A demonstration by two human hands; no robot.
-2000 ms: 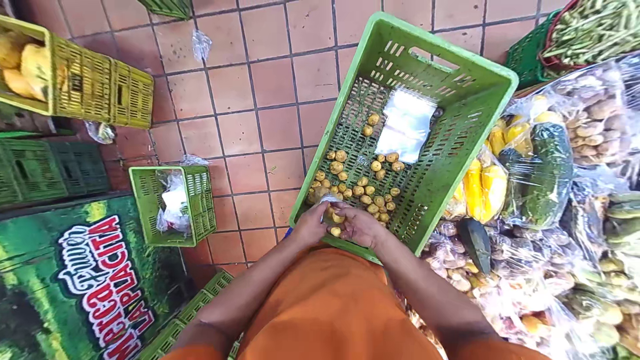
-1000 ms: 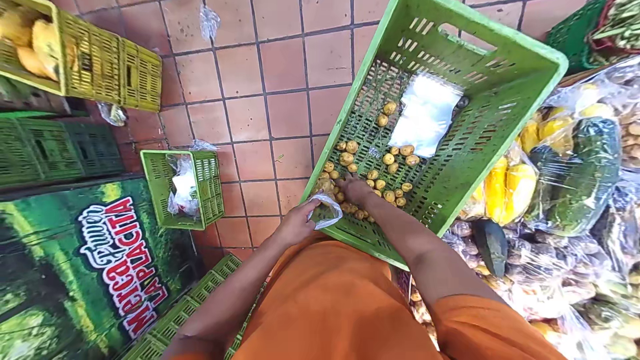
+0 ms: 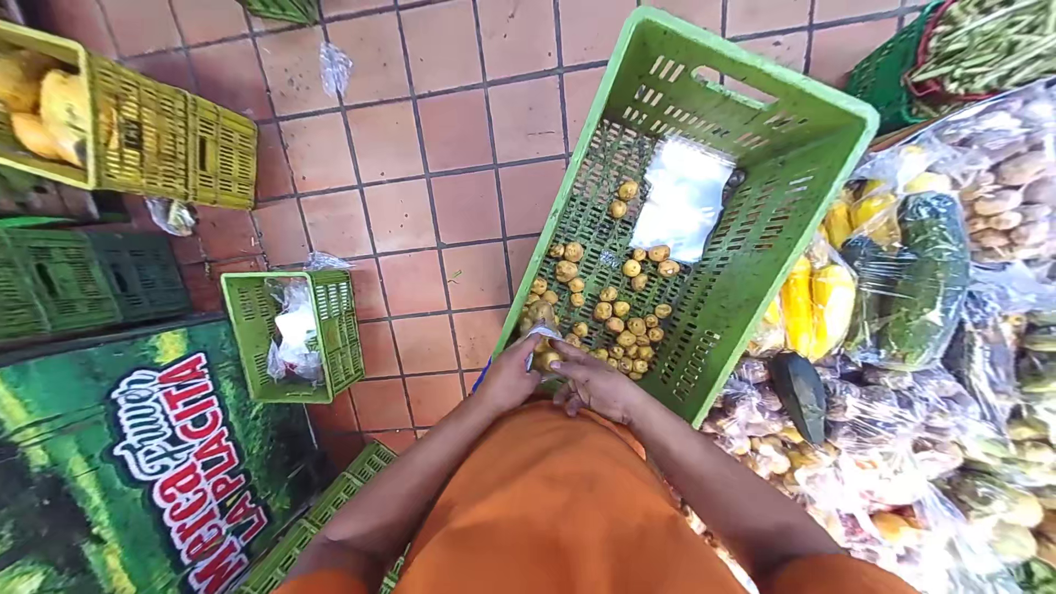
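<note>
At the near end of a large green plastic crate [image 3: 569,181], my left hand [image 3: 513,373] grips the gathered top of a clear plastic bag [image 3: 540,332]. Small round potatoes show through the bag. My right hand [image 3: 598,384] is beside it with fingers bent at the bag; whether it holds anything is unclear. Loose small potatoes [image 3: 627,338] lie on the crate's floor, mostly at the near end. A stack of clear flat bags [image 3: 683,198] rests farther up in the crate.
Wrapped yellow and dark green vegetables [image 3: 924,280] lie at right, below green beans [image 3: 990,45]. A small green crate [image 3: 338,330] holding plastic bags stands on the tiled floor at left. Beyond it are a yellow crate [image 3: 173,132] of large fruit and a printed green panel [image 3: 82,429].
My right hand has come back from the loose potatoes to the bag beside my left hand. The bag's mouth, spread a second ago, is now gathered.
</note>
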